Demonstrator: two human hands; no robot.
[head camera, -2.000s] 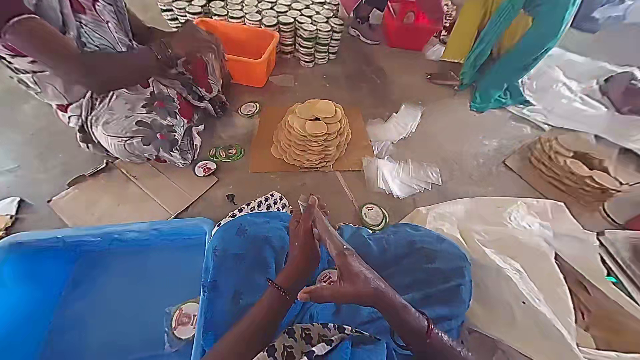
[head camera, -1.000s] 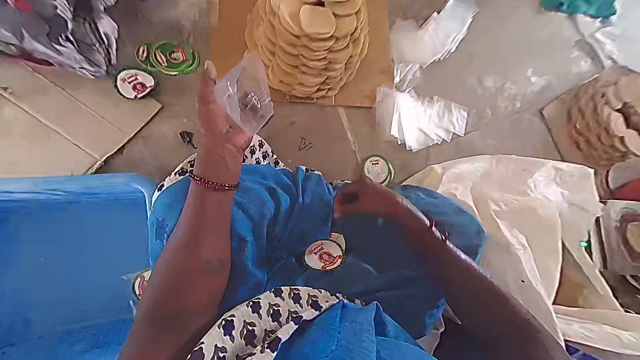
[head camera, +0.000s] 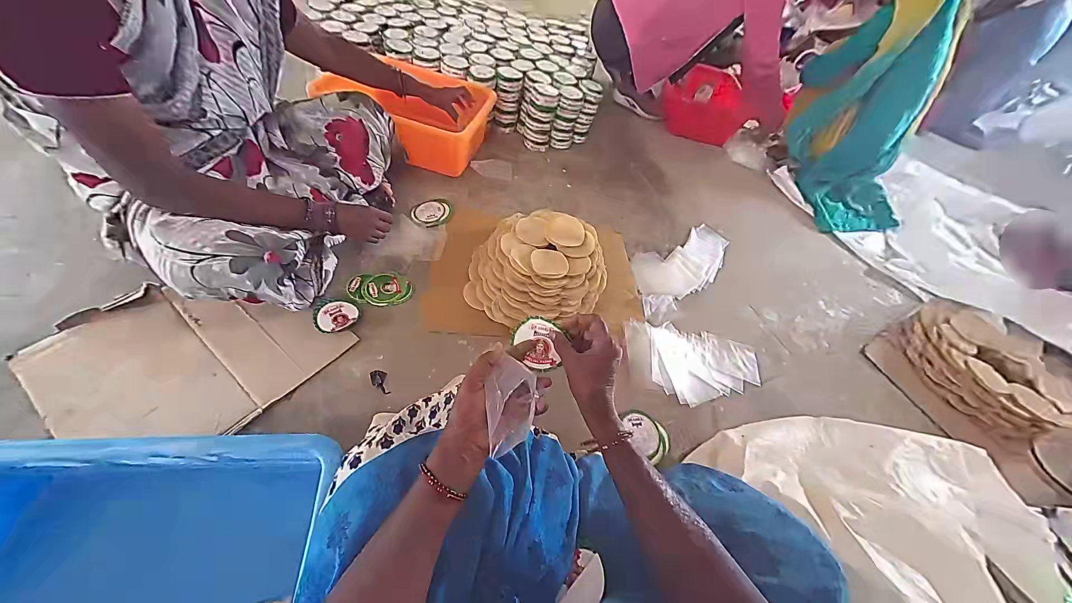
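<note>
My left hand (head camera: 490, 402) holds a clear plastic bag (head camera: 512, 404) over my lap. Between the fingers of my right hand (head camera: 590, 356) is a round printed label with a green rim (head camera: 538, 343), held at the top of the bag. Just beyond both hands, a heap of thin round papads (head camera: 544, 268) rests on a brown cardboard sheet (head camera: 448, 285). Two fanned piles of clear bags (head camera: 695, 360) lie to the right of the heap. More round labels (head camera: 643, 435) are on the floor beside my right wrist, and others (head camera: 381, 289) lie to the left.
A blue tray (head camera: 167, 444) stands at my left, near flattened cardboard (head camera: 159, 360). Another person (head camera: 209, 167) sits at the left by an orange bin (head camera: 444, 138). Stacked round packs (head camera: 536, 92) and a red bin (head camera: 703, 105) are farther back; a second papad heap (head camera: 980, 368) lies right.
My right hand has come up from my lap and now holds a label against the bag in my left hand. The view has tilted up again since one second ago.
</note>
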